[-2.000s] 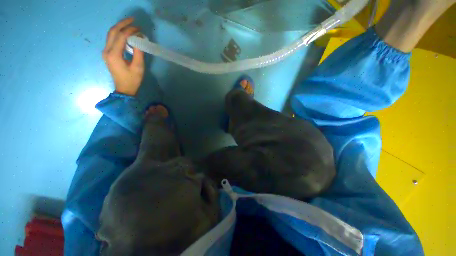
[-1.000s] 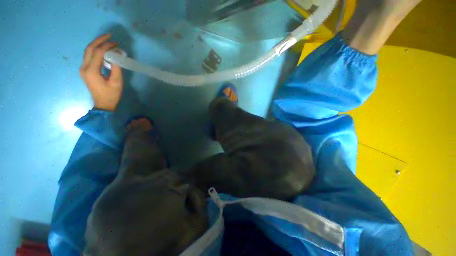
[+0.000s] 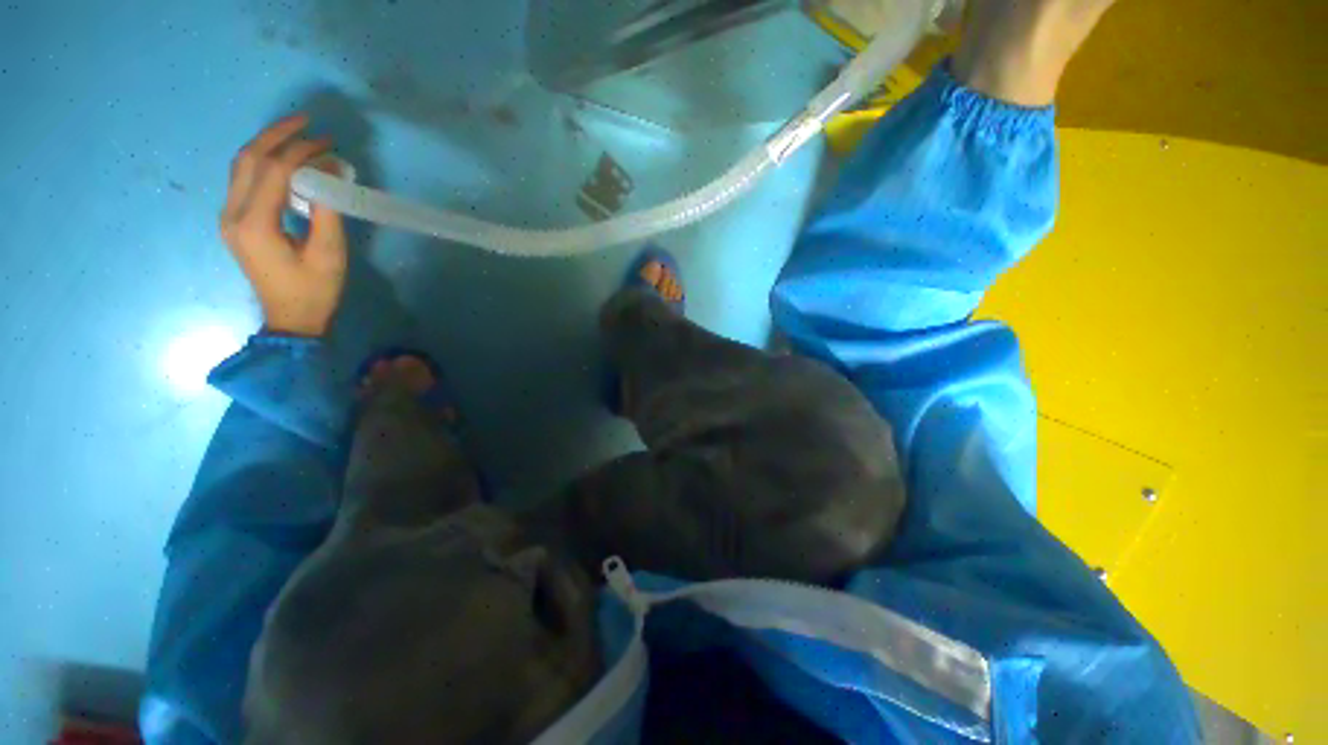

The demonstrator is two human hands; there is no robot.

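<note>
A long translucent white siphon hose (image 3: 554,237) sags in a curve from my left hand up to the top right. My left hand (image 3: 284,233) is bare and closed around a small white bottle (image 3: 303,189) at the hose end, held above the floor. The fingers hide most of the bottle. My right hand (image 3: 1027,32) is at the top edge, partly cut off; only its wrist side shows. The hose's other end runs out of the picture beside it. What the right fingers hold is not visible.
A large yellow cabinet (image 3: 1165,320) stands along the right. A transparent sheet or container (image 3: 655,66) lies at the top centre. Glossy blue floor (image 3: 88,291) is at left. Something red (image 3: 99,728) shows at the bottom left. My knees and sandalled feet are below the hose.
The view has shifted, so the hose, hands and cabinet sit further left than two seconds ago. The right hand sits nearer the top edge. My left hand keeps its hold.
</note>
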